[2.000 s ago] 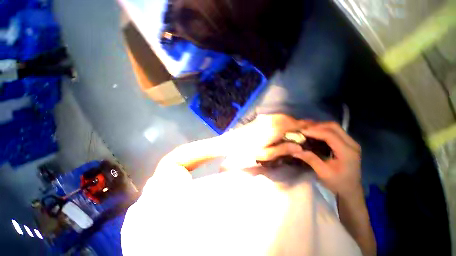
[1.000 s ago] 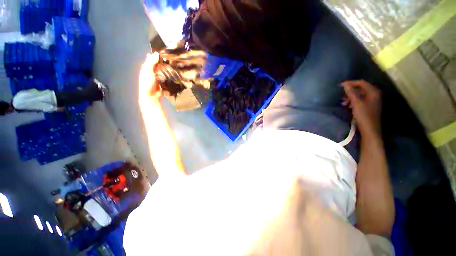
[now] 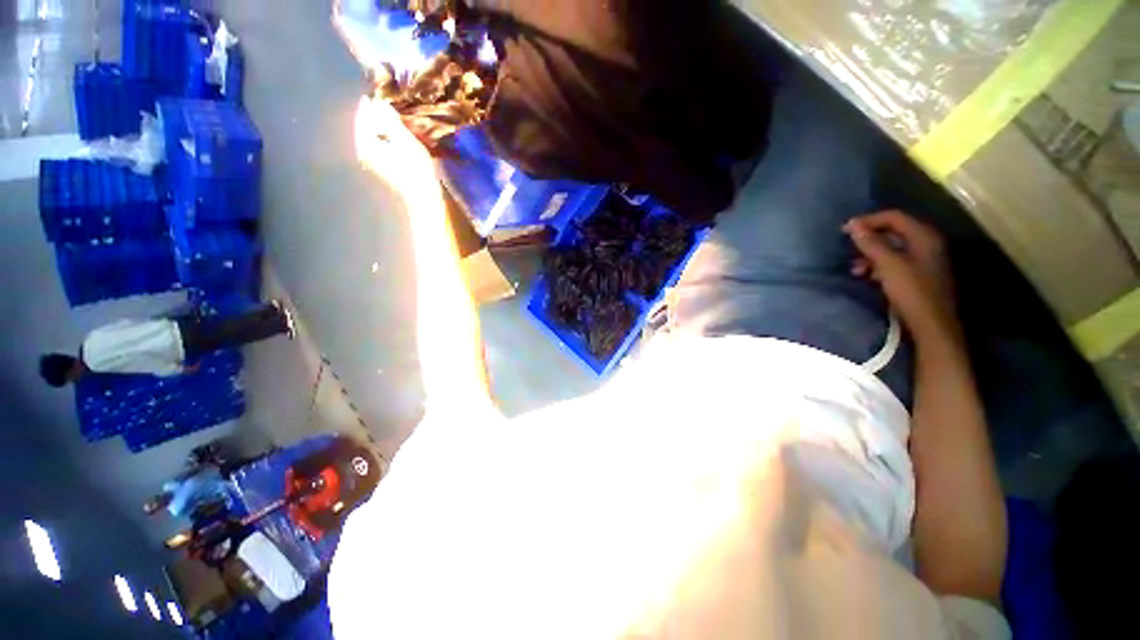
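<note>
My left hand [image 3: 385, 133], washed out by bright light, reaches to the raised blue bin [image 3: 504, 194] at the top. It holds a clump of tan and black figures [image 3: 438, 100] at the bin; its fingertips are hard to make out. My right hand [image 3: 898, 254] hangs over my lap at the right, fingers loosely curled and apart, with nothing visible in it. A low blue crate [image 3: 540, 308] with black parts [image 3: 606, 275] stands on the floor between my arms.
An open cardboard box [image 3: 488, 273] stands beside the crate. A film-covered bench with yellow tape [image 3: 1019, 94] is at the upper right. Stacked blue crates [image 3: 213, 163], a standing person [image 3: 131, 346] and a red-and-black device [image 3: 328, 485] are at the left.
Two seconds ago both hands were together over my lap around black parts. They have parted; my left hand has carried the clump up to the raised bin. My right hand has barely moved since one second ago.
</note>
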